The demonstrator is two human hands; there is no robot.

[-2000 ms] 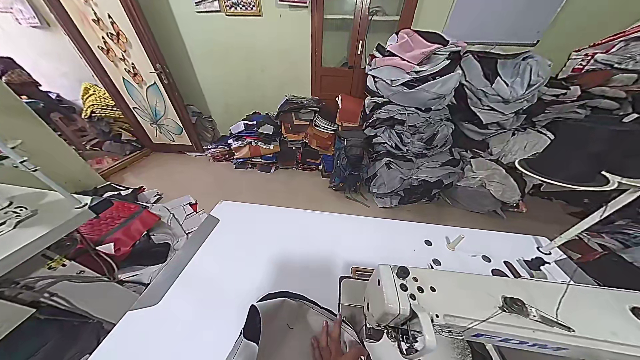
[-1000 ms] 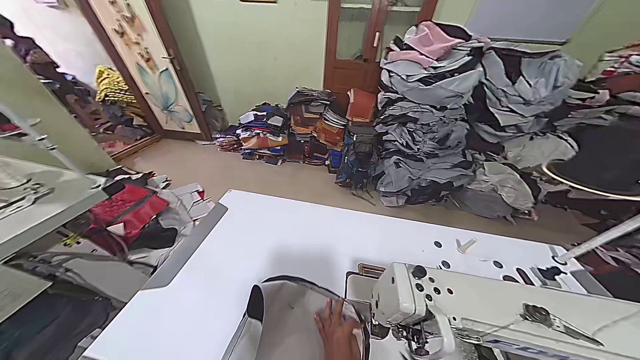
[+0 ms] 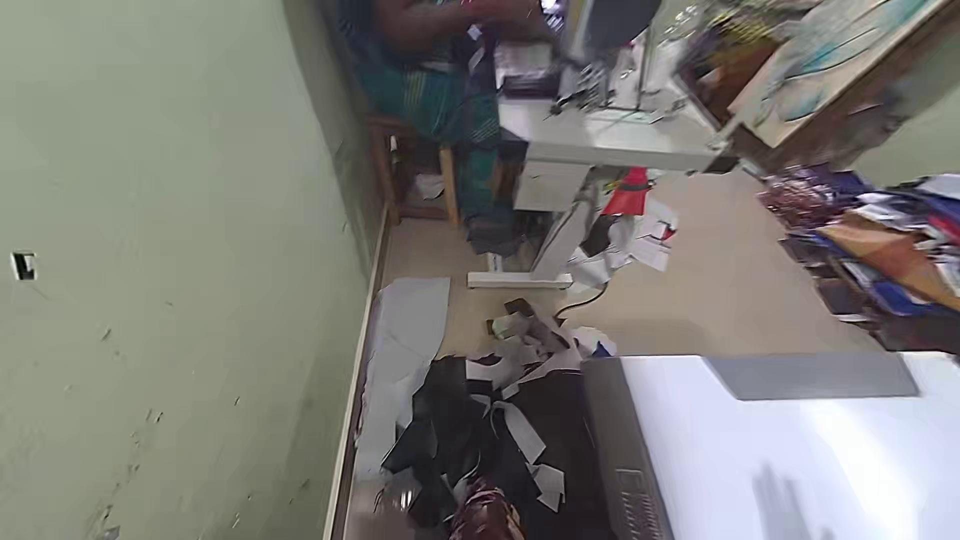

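Note:
Neither my left hand nor my right hand shows in the head view now, so what they hold is hidden. The white tabletop with grey edging (image 3: pixel 720 450) fills the lower right, with a faint hand-shaped shadow on it. At the bottom, left of the table, a dark red patterned thing (image 3: pixel 487 514) is partly in view; I cannot tell what it is. Beside it dark and grey fabric scraps (image 3: pixel 450 420) lie on the floor.
Another person (image 3: pixel 427 75) sits at a second sewing table (image 3: pixel 622 142) ahead. A green wall (image 3: pixel 172 225) runs along the left. Piled folded fabric (image 3: pixel 892 255) stands at the right, near the butterfly-painted door (image 3: pixel 817 67). A cable (image 3: pixel 585 304) crosses the floor.
The view has swung far to the left. The hand on the light fabric piece and the sewing machine, both seen earlier, are out of view; the wall and the seated person have come in.

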